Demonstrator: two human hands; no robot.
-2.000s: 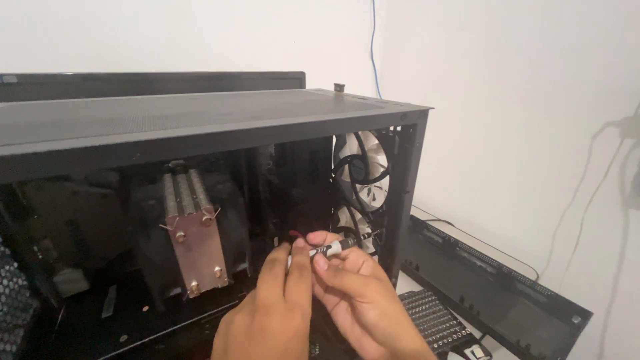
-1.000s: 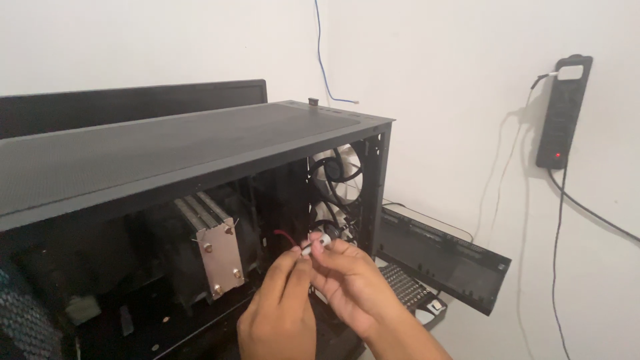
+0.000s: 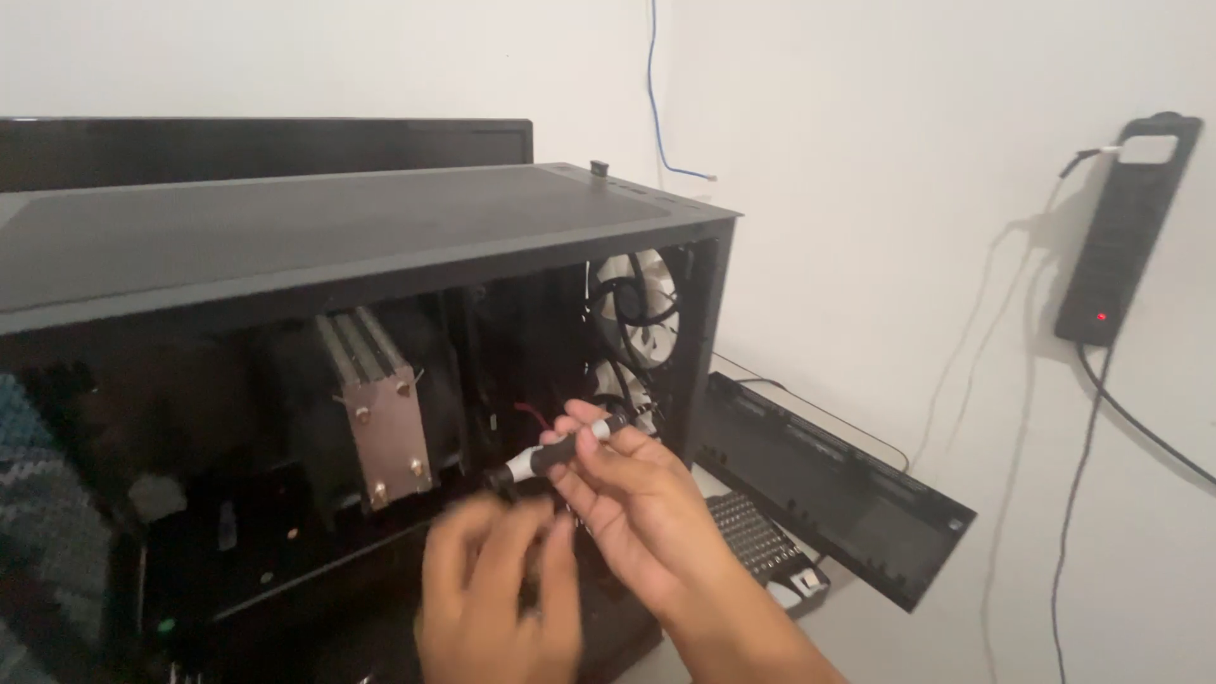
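My right hand (image 3: 636,484) grips a black cable (image 3: 556,454) with pale grey wrapping between thumb and fingers, at the open side of a black computer case (image 3: 380,256). Just left and below it, my left hand (image 3: 499,579) is blurred, its fingers apart near the cable's left end; whether it touches the cable cannot be told. A thin red wire (image 3: 529,410) shows behind the fingers. Further left inside the case is a CPU cooler's metal mounting plate (image 3: 389,427) with screws. White-bladed case fans (image 3: 646,309) sit at the right end.
A black panel (image 3: 826,484) leans right of the case, above a keyboard (image 3: 750,532). Behind the case stands a dark monitor (image 3: 285,152). A power strip (image 3: 1126,228) with a red light is on the right wall, cords trailing down. A blue cable (image 3: 654,95) hangs behind.
Both hands were together on the cable. The left hand's fingers have spread apart, and more of the cable shows. The view has swung to the right since the earliest frame.
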